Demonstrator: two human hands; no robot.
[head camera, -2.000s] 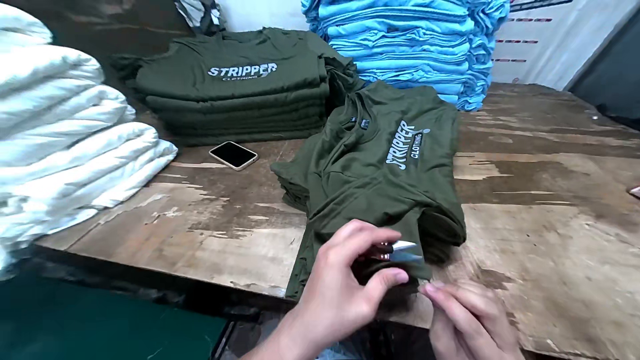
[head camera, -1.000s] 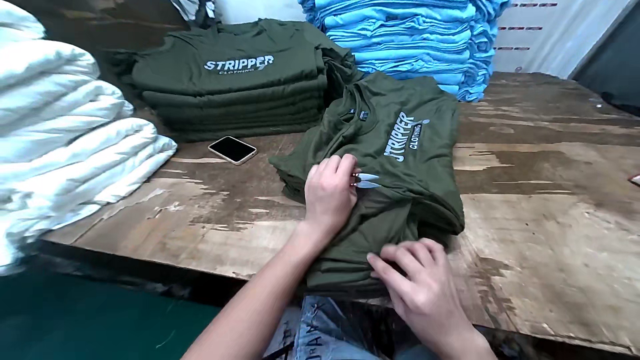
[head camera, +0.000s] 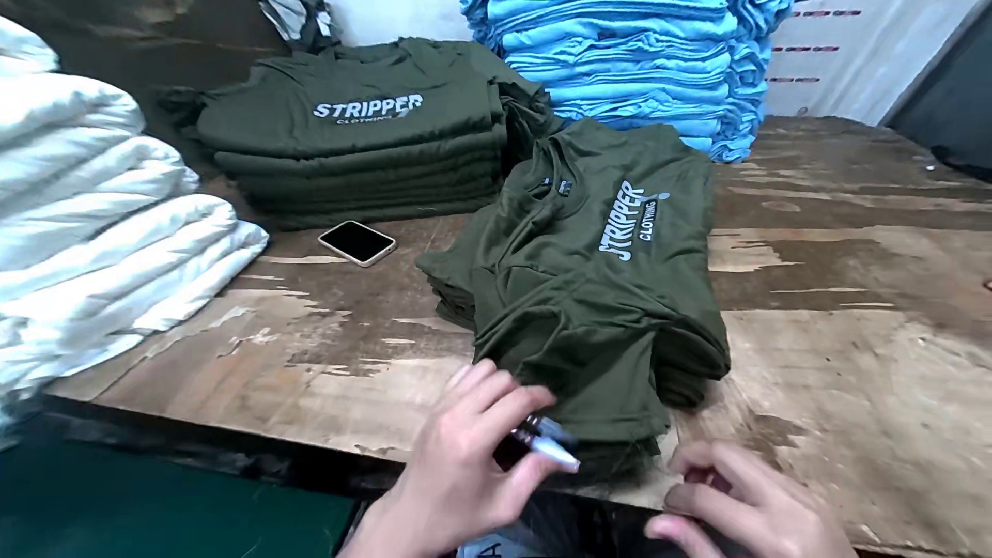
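Note:
Thread snips (head camera: 546, 442) with short pale blades are held in my left hand (head camera: 473, 449), at the near edge of a pile of folded dark green T-shirts (head camera: 589, 294). The top shirt bears a white chest print, and its sleeve (head camera: 604, 387) hangs toward me by the snips. My right hand (head camera: 744, 504) is just right of the sleeve's hem, fingers curled; whether a thread lies between them cannot be seen.
A taller stack of dark green T-shirts (head camera: 356, 163) stands behind at left, with a phone (head camera: 357, 242) before it. White folded fabric (head camera: 116, 225) fills the left side. Light blue folded fabric (head camera: 620, 70) stands at the back of the worn wooden table (head camera: 837, 372).
Since one second ago, my left hand with the snips has come down from the shirt's middle toward the near edge. My right hand has moved off the sleeve to the right.

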